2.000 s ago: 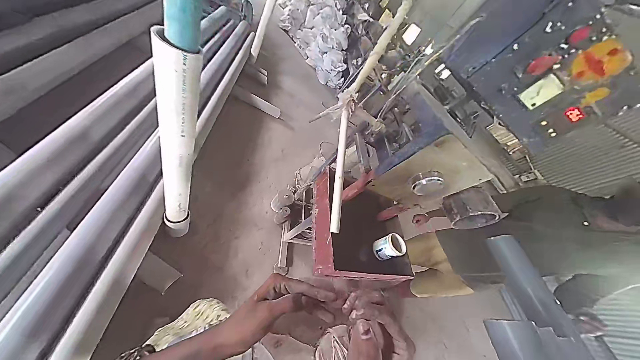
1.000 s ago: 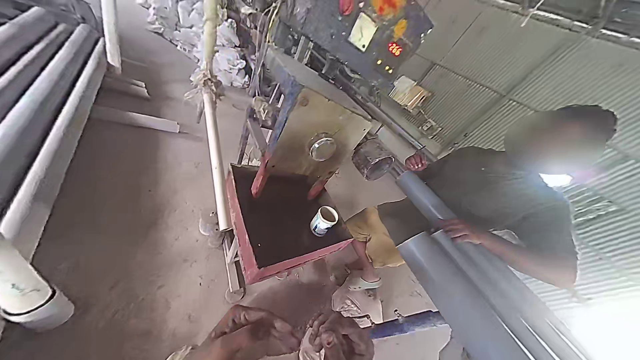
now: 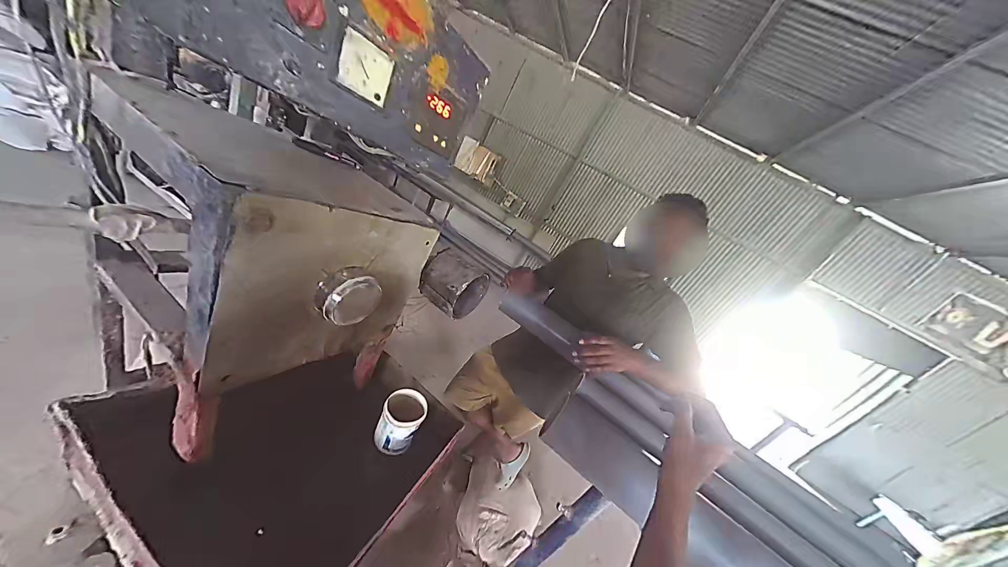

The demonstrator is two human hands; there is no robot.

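Note:
My right hand [image 3: 699,453] is raised at the lower right, its forearm coming up from the bottom edge. It overlaps the far end of a dark grey plastic pipe [image 3: 543,323]; whether its fingers grip the pipe is unclear. My left hand is out of view. A co-worker stands beyond the pipe, one hand [image 3: 610,354] on it and the other near its upper left end. Below it lie several larger grey pipes [image 3: 614,441]. Left of the co-worker is a dirty metal cylinder [image 3: 455,285].
A red-rimmed tray [image 3: 102,492] of dark liquid stands at the lower left, holding a white plastic tub [image 3: 400,421]. Behind it is a metal-fronted machine [image 3: 276,315] with a round fitting [image 3: 350,297]. A control panel [image 3: 315,55] hangs above. A sack [image 3: 498,512] lies on the floor.
Both my hands were together low in the earlier frames; now my right hand is up at the grey pipes and my left is out of view. The view has swung right and up.

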